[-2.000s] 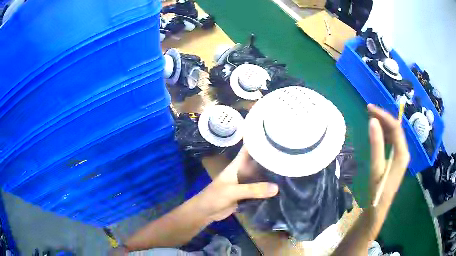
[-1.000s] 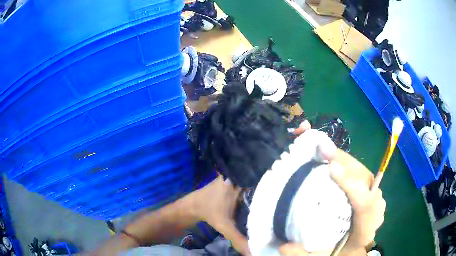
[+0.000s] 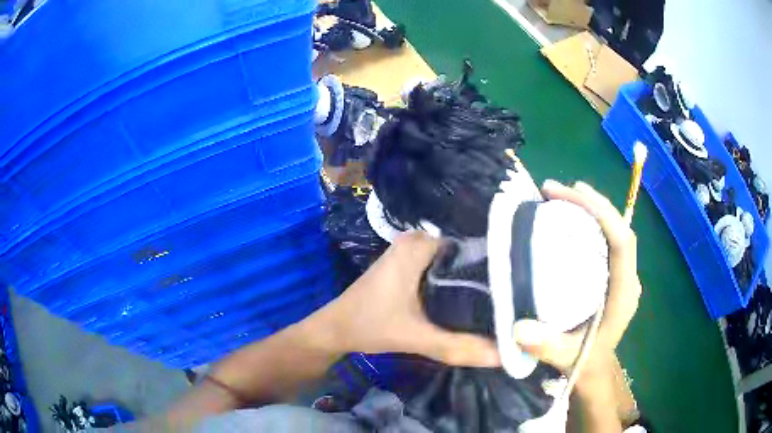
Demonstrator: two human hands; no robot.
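A black-clothed figure with spiky black hair [image 3: 444,156] is held up in front of me. Its white straw hat [image 3: 569,264] with a black band is tilted on its side behind the neck, and a thin pale cord runs across the dark neck. My left hand [image 3: 398,300] grips the figure around the neck and upper body. My right hand [image 3: 614,271] holds the hat by crown and brim. A small brush [image 3: 634,182] is also kept in my right hand, white tip up. The figure's face is hidden; its black clothes hang below my hands.
Tall stacked blue crates [image 3: 169,169] stand close on the left. More figures [image 3: 349,118] lie on the tan bench [image 3: 381,68]. A green belt [image 3: 677,287] runs beyond it, with a blue crate of figures [image 3: 669,186] and cardboard [image 3: 584,68] on the far side.
The figure was turned from hat-side up to hair-side up, and my right hand took hold of the hat. Since then the hair moved up and right, and the brush shifted up and left.
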